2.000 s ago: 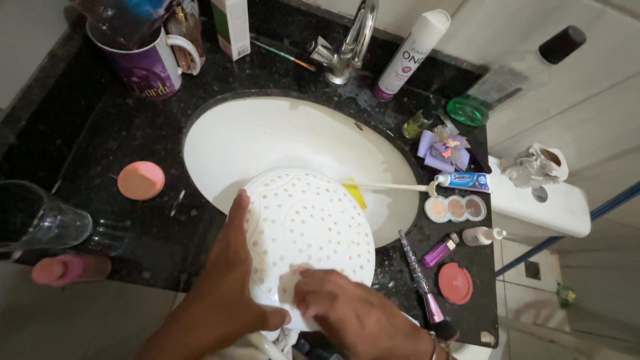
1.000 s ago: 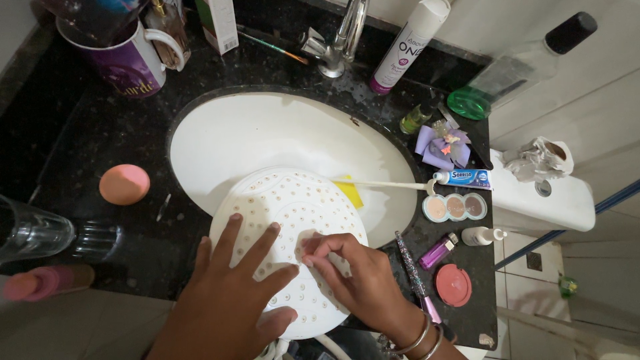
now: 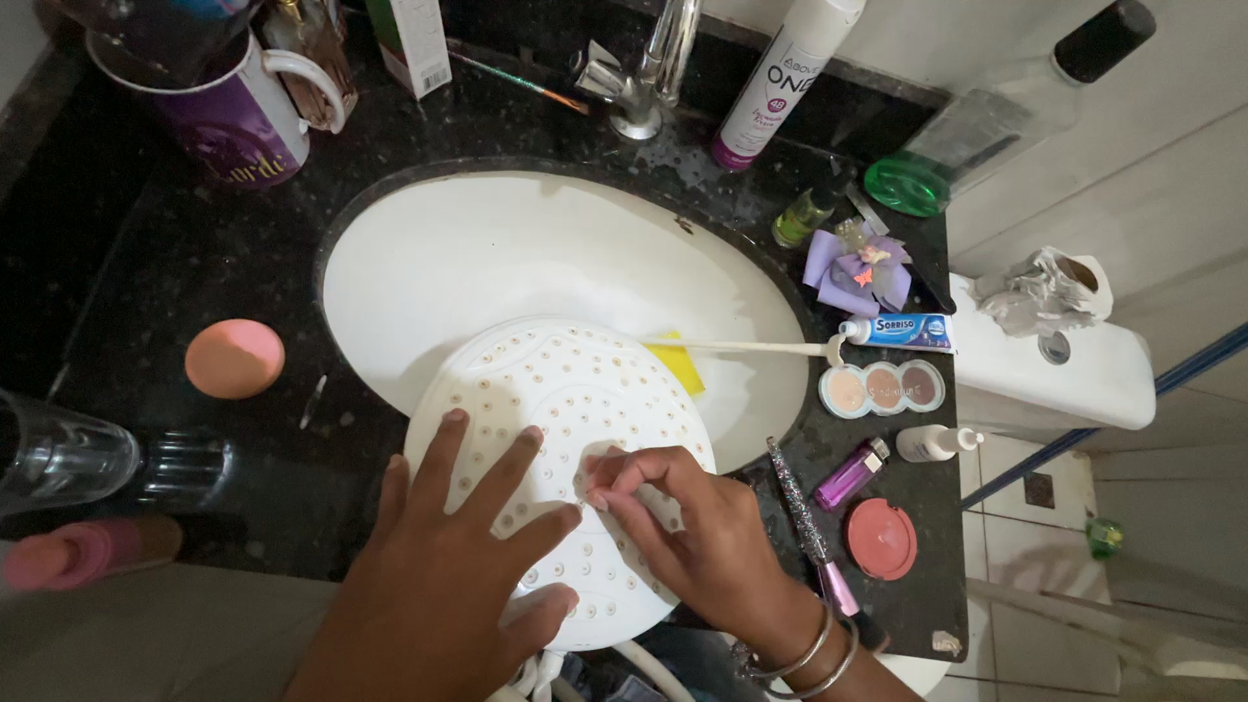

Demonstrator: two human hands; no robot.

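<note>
A round white shower head (image 3: 585, 390), its face dotted with small nozzles, lies over the near edge of the oval white sink (image 3: 468, 253). My left hand (image 3: 458, 556) rests on the left part of that face with its fingers spread. My right hand (image 3: 682, 507), with metal bangles at the wrist, pinches thumb and fingertips together at the middle of the face; whether something tiny is between them I cannot tell. White tubing (image 3: 653, 673) shows below the shower head. Behind it in the basin are a yellow sponge or cloth (image 3: 680, 363) and a thin white handle (image 3: 751, 345).
Black stone counter (image 3: 263, 487) surrounds the sink. A pink sponge (image 3: 234, 358), glass (image 3: 58, 453) and mug (image 3: 234, 127) stand left; a faucet (image 3: 639, 88) and spray can (image 3: 780, 88) at the back; toothpaste (image 3: 902, 332), eyeshadow palette (image 3: 882, 390), brush (image 3: 804, 517) and lighter (image 3: 851, 475) at right.
My left hand has moved from the shower head's left rim onto its face, fingers now spread. My right hand still works at the face, its fingertips now nearer the middle than two seconds ago.
</note>
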